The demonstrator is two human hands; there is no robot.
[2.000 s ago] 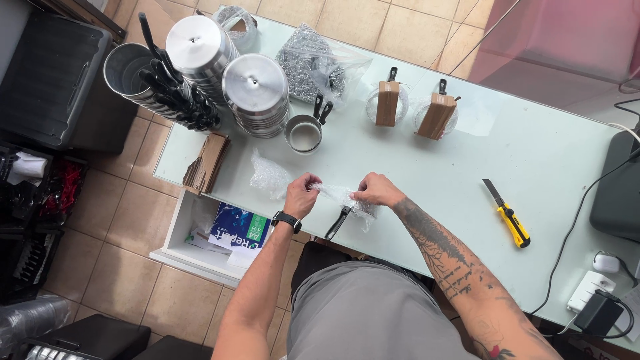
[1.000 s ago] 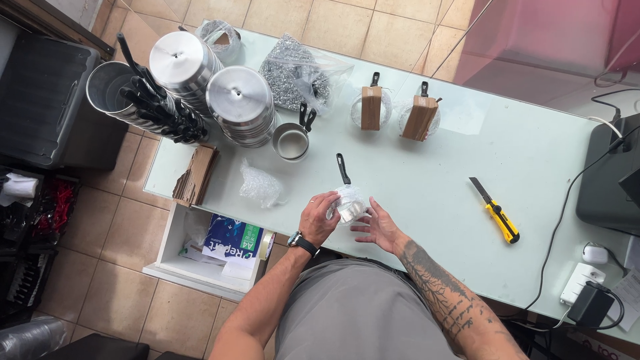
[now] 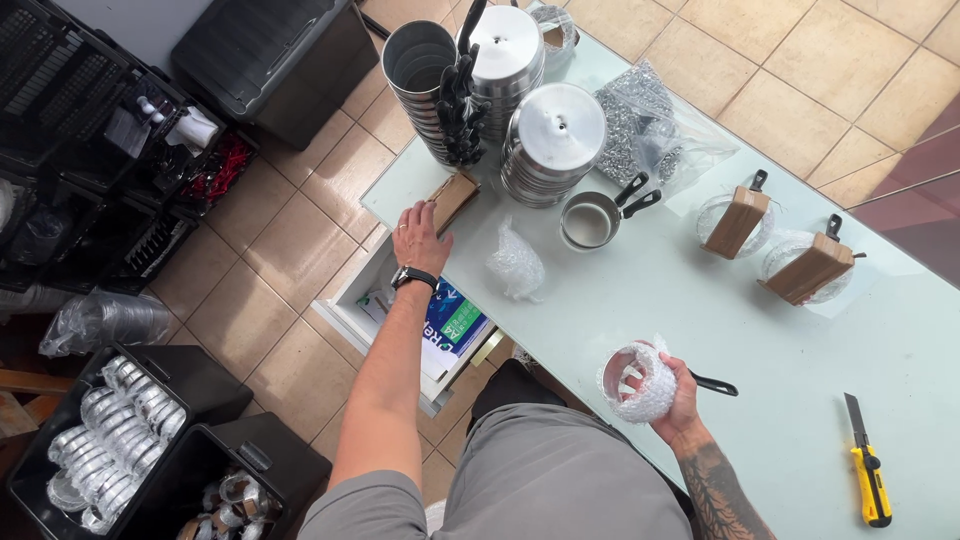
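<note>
My right hand [image 3: 679, 401] holds a small metal saucepan wrapped in bubble wrap [image 3: 637, 382], its black handle [image 3: 716, 385] sticking out to the right. At the table's left edge, my left hand [image 3: 421, 238] rests its fingers on folded cardboard pieces [image 3: 456, 196]; whether it grips them is hidden. Between the hands lies a crumpled piece of bubble wrap [image 3: 516, 262]. Behind it sit nested small saucepans [image 3: 590, 222] with two black handles. Two wrapped pans, each with a cardboard piece [image 3: 737, 223] [image 3: 810, 271] over it, stand at the right rear.
Stacked metal pans [image 3: 556, 139] and a stack with black handles [image 3: 421, 79] stand at the back left, beside a bag of small metal parts [image 3: 641, 124]. A yellow utility knife [image 3: 870, 480] lies at right. An open drawer [image 3: 360, 330] juts out below; black bins [image 3: 217, 427] stand at lower left.
My left hand has left the wrapped saucepan and moved left to the cardboard. My right hand, apart from the pan a second ago, now holds it, and the pan's handle points right. The view has shifted left.
</note>
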